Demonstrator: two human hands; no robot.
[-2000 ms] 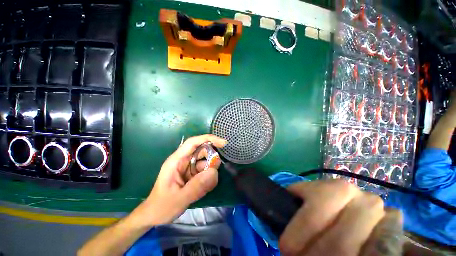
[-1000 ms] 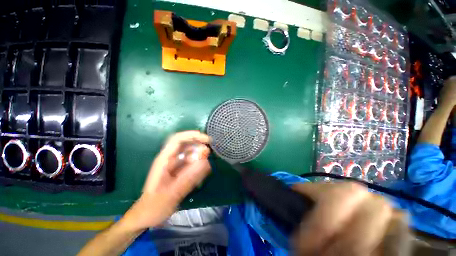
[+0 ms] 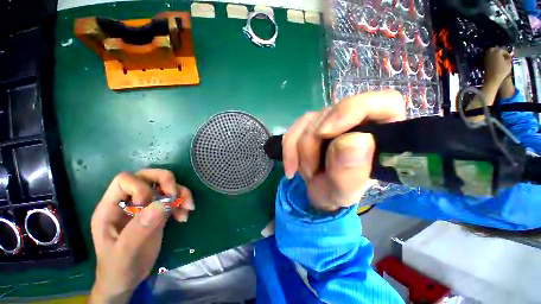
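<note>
My left hand holds a small silver and orange-red watch case in its fingertips, left of the screw disc and low over the green mat. My right hand grips the black electric screwdriver, which lies nearly level. Its front end is at the right rim of the round grey screw disc. The thin bit and any screw on it cannot be made out.
An orange fixture with a dark cradle stands at the back left. A silver ring lies beside it. The black tray with silver cases is at left. The clear tray is at back right. Another person's hand shows far right.
The view has shifted right. My right hand has moved up and turned the screwdriver to nearly level at the disc's right side. My left hand has moved away from the disc with the case.
</note>
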